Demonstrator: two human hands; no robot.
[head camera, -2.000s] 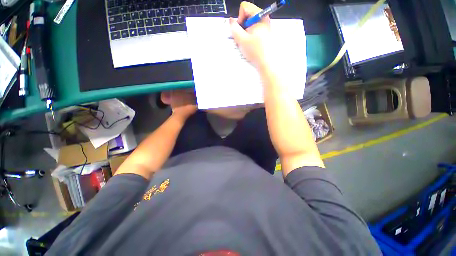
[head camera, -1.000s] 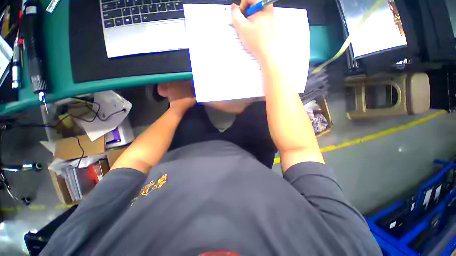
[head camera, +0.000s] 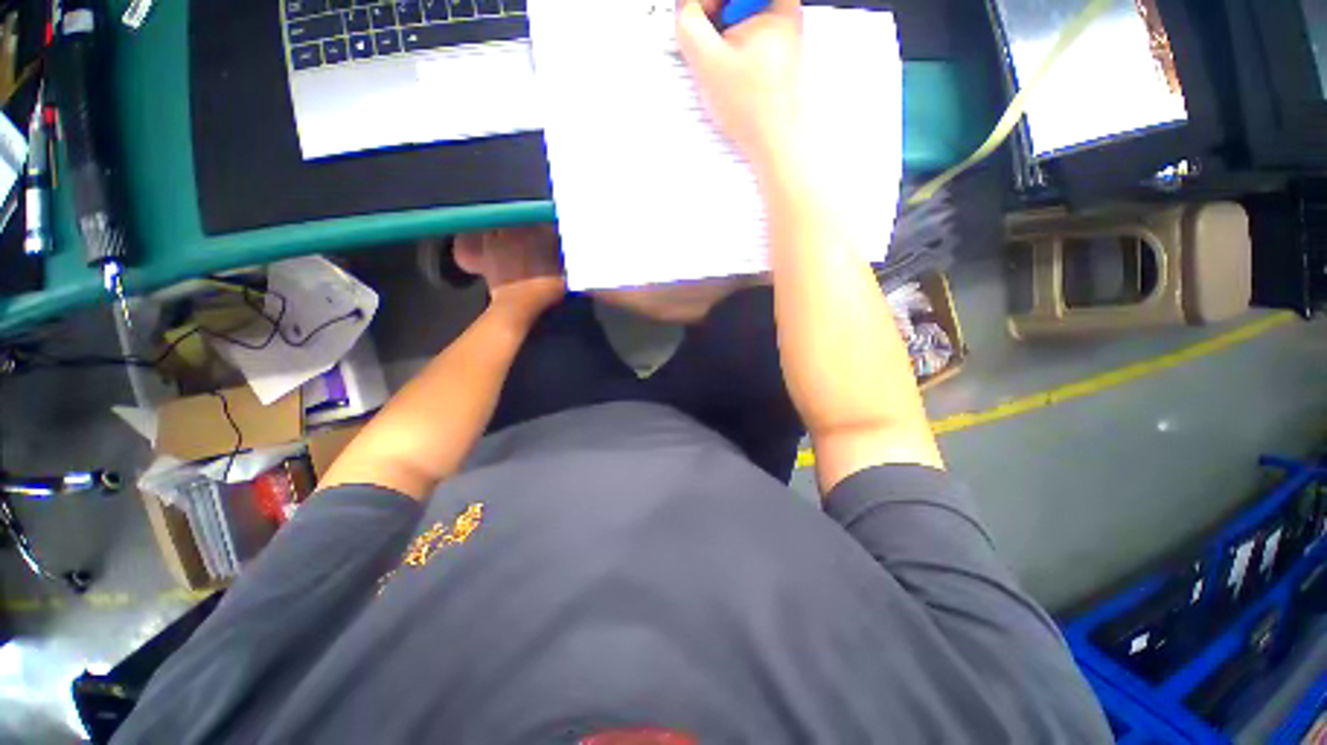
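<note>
A white record sheet (head camera: 655, 189) with faint lines lies over the bench edge and my lap, covering the right part of an open silver laptop (head camera: 415, 102). My right hand (head camera: 745, 66) rests on the sheet's upper part and holds a blue pen (head camera: 742, 10), which is cut off by the top edge of the picture. My left hand (head camera: 509, 262) is below the bench edge at the sheet's left side. Its fingers are partly hidden under the bench and sheet, so whether it grips the sheet does not show.
A black mat (head camera: 240, 117) lies under the laptop on the green bench (head camera: 153, 218). A dark tube-like tool (head camera: 90, 160) is at left. Another laptop (head camera: 1092, 88) and a yellow strap (head camera: 1004, 138) are at right. Below are a beige stool (head camera: 1215, 262), cardboard boxes (head camera: 226, 422) and a blue rack (head camera: 1121, 684).
The bench, laptop, sheet and right hand have shifted upward in the picture as the view moved. The right hand still holds the pen on the sheet.
</note>
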